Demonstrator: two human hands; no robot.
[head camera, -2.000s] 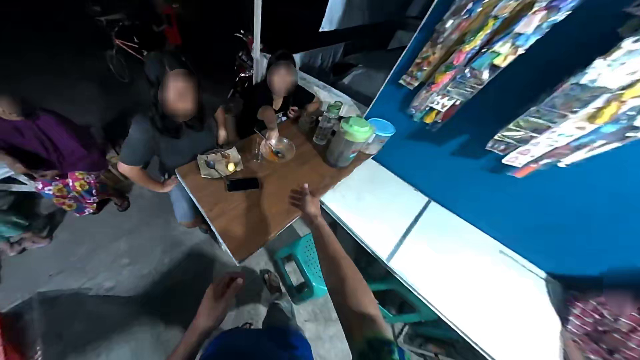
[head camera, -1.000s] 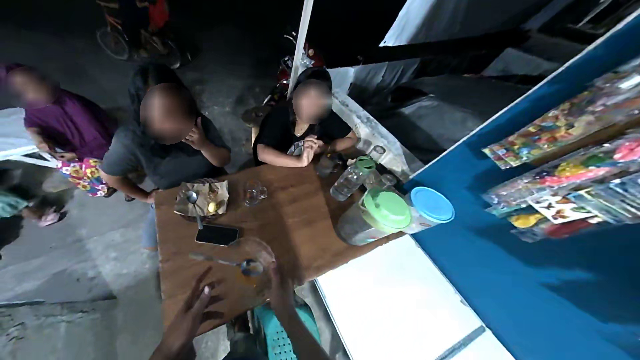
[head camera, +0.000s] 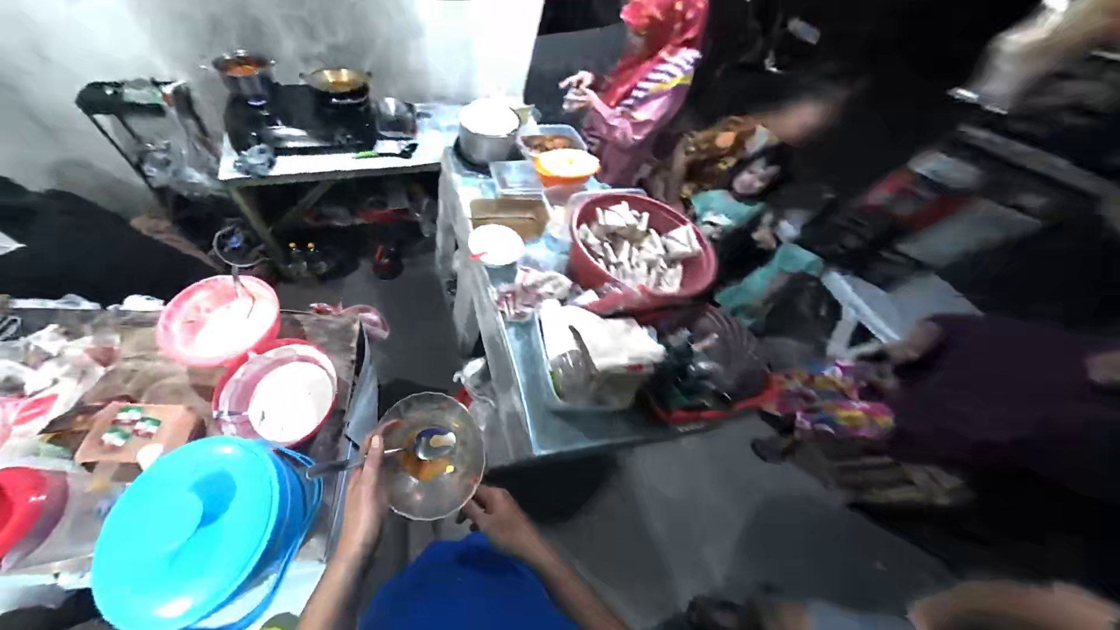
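Note:
Both my hands hold a clear glass bowl (head camera: 411, 499) in front of my blue shirt. My left hand (head camera: 369, 494) grips its left rim, with the handle of a metal spoon (head camera: 433, 444) lying across by the fingers. The spoon's head rests in the bowl over a little orange-brown liquid. My right hand (head camera: 500, 518) holds the bowl's lower right edge, its fingers partly hidden under the rim. Left of the bowl are a large blue lidded container (head camera: 188, 525) and a pink tub (head camera: 289, 394) with white contents.
A counter (head camera: 525, 385) ahead bears a red basin (head camera: 643, 249) of wrapped white packets. Pans stand on a stove (head camera: 302, 122) at the back left. A person in a red head covering (head camera: 643, 79) stands behind the counter; other people are at the right.
The view has swung from the wooden table to a cooking area. One second ago my hands were at the bowl over that table; now they hold it in front of my body.

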